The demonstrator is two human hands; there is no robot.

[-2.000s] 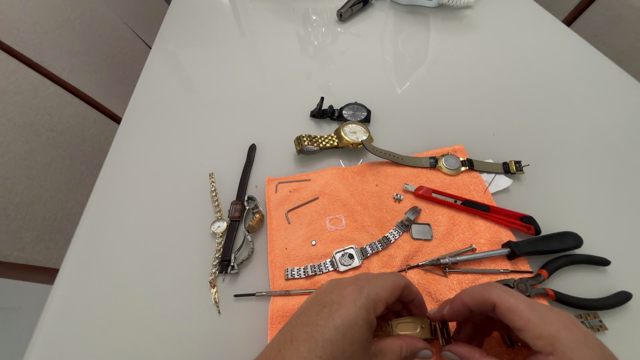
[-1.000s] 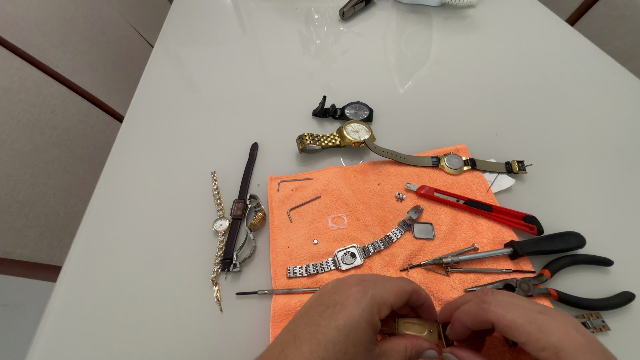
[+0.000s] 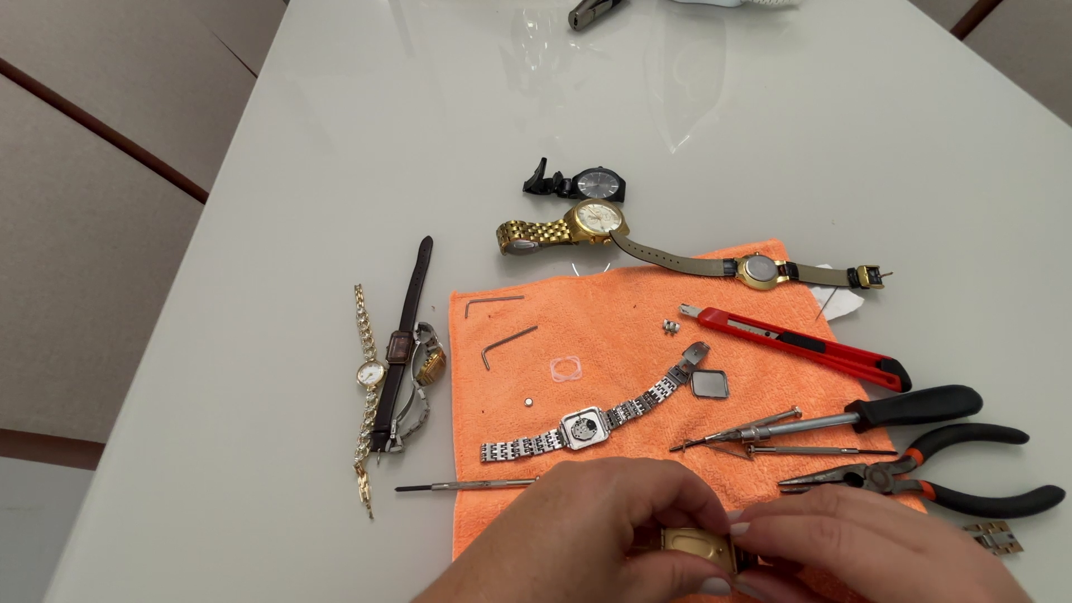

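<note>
My left hand grips a gold-coloured metal watch piece near the bottom of the view. The fingertips of my right hand pinch its right end, and both hands hide much of it. Just beyond them, on an orange cloth, lies a silver bracelet watch with its back off and the movement showing. Around it are a square case back, a clear gasket, a small round metal part and a loose bracelet link.
Long-nose pliers, a black-handled screwdriver and a red utility knife lie at right. Two hex keys and a thin screwdriver are at left. Several watches, including a gold one and a dark-strapped one, lie around the cloth.
</note>
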